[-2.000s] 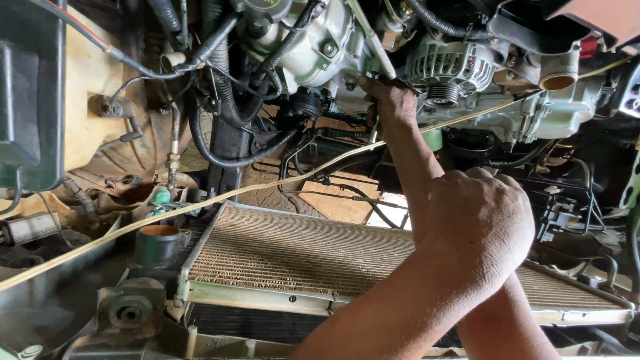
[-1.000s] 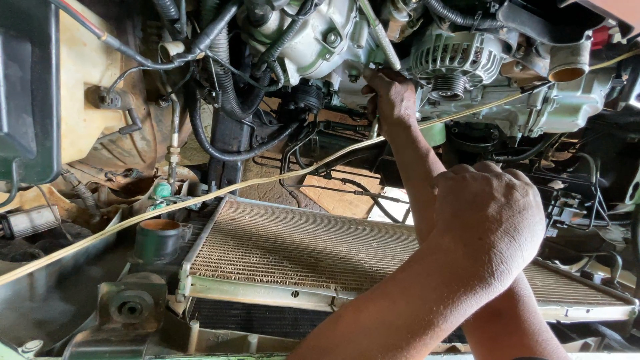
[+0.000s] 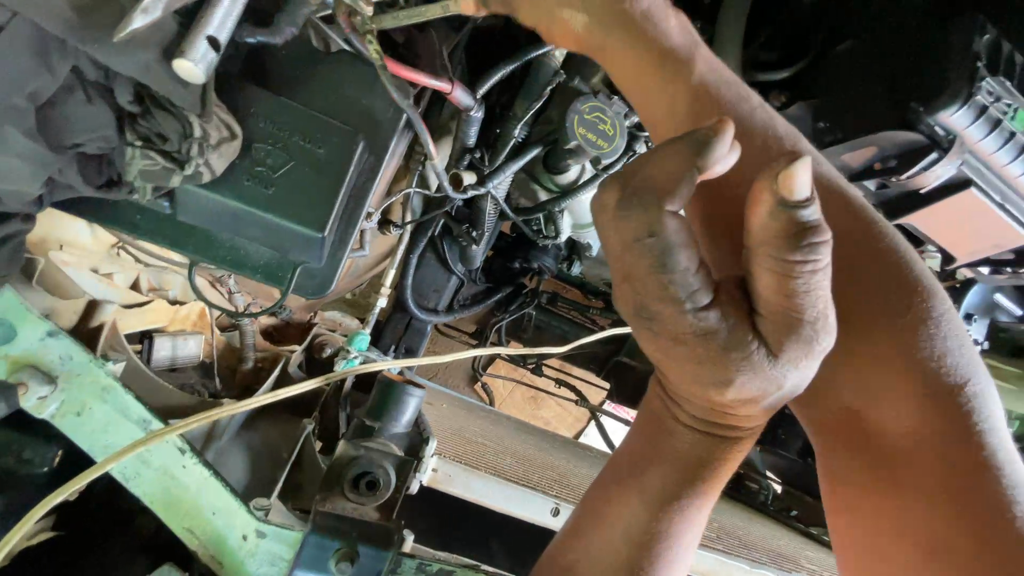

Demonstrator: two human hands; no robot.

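Note:
My right hand [image 3: 560,16] is at the top edge, partly cut off, with its fingertips against a flat metal bar [image 3: 420,14], which may be a wrench. The bar meets a bracket by a red cable [image 3: 416,74]. Below, my left hand [image 3: 712,296] is in front of my right forearm, its fingers curled, thumb apart, holding nothing. Left of the hands are the engine's oil filler cap [image 3: 596,126] and black corrugated hoses [image 3: 470,136]. A dark green plastic cover [image 3: 272,172] lies further left.
Dark cloth [image 3: 72,104] and a metal rod with a hole [image 3: 210,40] are at the upper left. A pale cable [image 3: 232,408] crosses above the green body frame [image 3: 144,448]. The finned radiator or condenser [image 3: 512,440] runs below the arms, near a hose stub [image 3: 394,404].
My right hand has left the spot beside the alternator and is now near the red cable. My left hand has loosened from a fist. The view has swung left.

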